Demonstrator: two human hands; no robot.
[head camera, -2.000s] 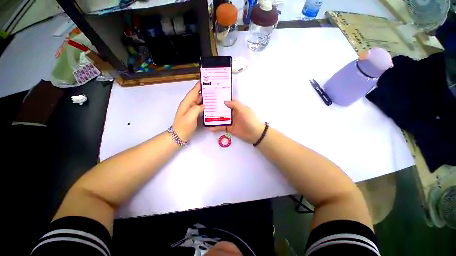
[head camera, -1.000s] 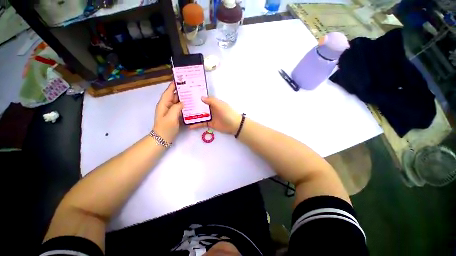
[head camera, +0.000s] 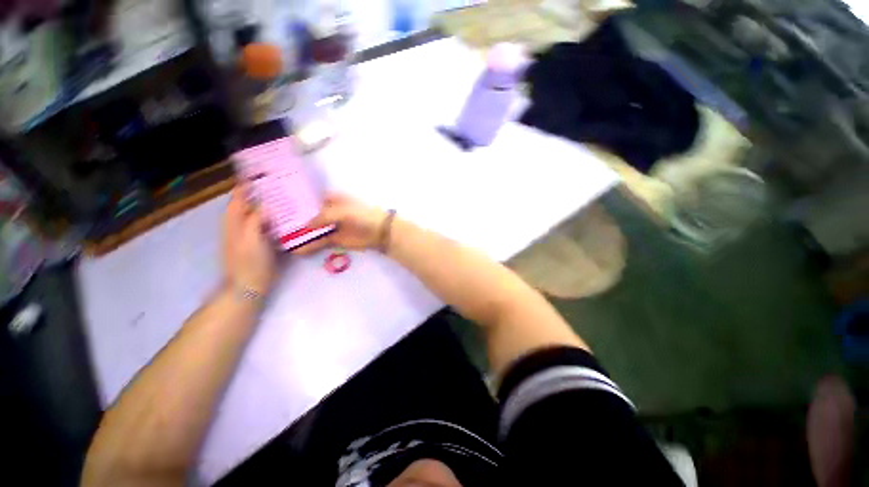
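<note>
A smartphone (head camera: 283, 193) with a lit pink-white screen and a red band near its lower edge is held up over the white-covered worktable (head camera: 381, 276). My left hand (head camera: 250, 243) grips its left side. My right hand (head camera: 351, 222) grips its lower right corner, with the thumb by the screen. A small red-pink ring charm (head camera: 337, 262) hangs below the phone. The picture is blurred, so the finger positions and screen content are unclear.
A lilac bottle (head camera: 489, 100) stands at the back right, with a thin dark object (head camera: 454, 137) beside it. Black fabric (head camera: 619, 95) lies right of it. A dark shelf with a wooden base (head camera: 162, 206) and an orange-topped jar (head camera: 260, 61) are at back left. A fan (head camera: 719, 204) is lower right.
The view has turned to the right and tilted, so the table, phone and hands appear further left. Both hands still hold the phone.
</note>
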